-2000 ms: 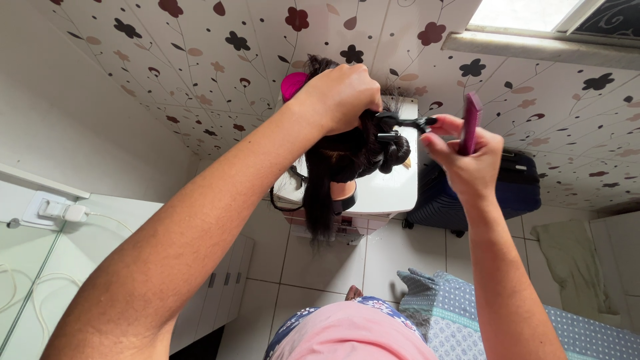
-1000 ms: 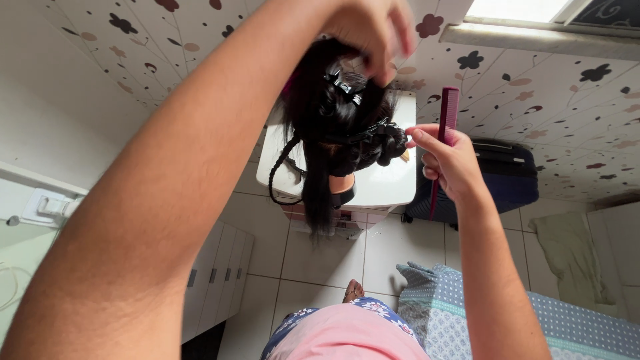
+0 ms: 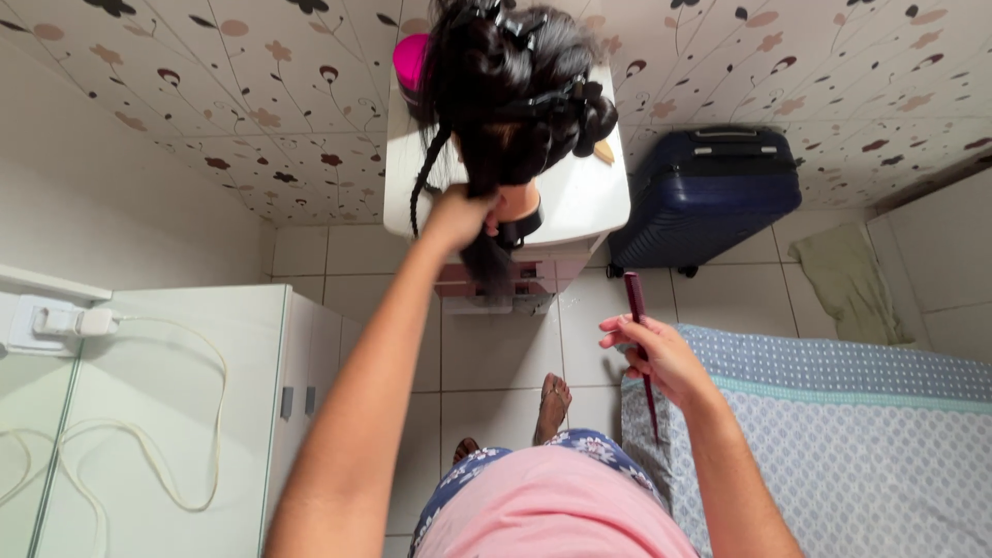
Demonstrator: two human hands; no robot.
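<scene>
A mannequin head with dark hair (image 3: 511,85) is mounted over a white-topped stand. Black clips (image 3: 542,101) pin rolled sections on its top and right side, and a thin braid (image 3: 428,174) hangs at its left. My left hand (image 3: 463,219) grips a loose lock of hair (image 3: 487,267) beside the neck; the lock's end hangs below the hand. Lower and to the right, away from the head, my right hand (image 3: 659,356) holds a dark red tail comb (image 3: 635,298), teeth upward and tail pointing down.
The white stand top (image 3: 585,201) carries a jar with a pink lid (image 3: 411,60). A dark blue suitcase (image 3: 709,182) stands right of it. A bed with a patterned cover (image 3: 837,434) fills the lower right. A white cabinet (image 3: 178,387) with a cable (image 3: 221,418) lies left.
My left hand has come down from the top of the head to the hair by the neck. My right hand has moved away from the rolled hair, still with the comb.
</scene>
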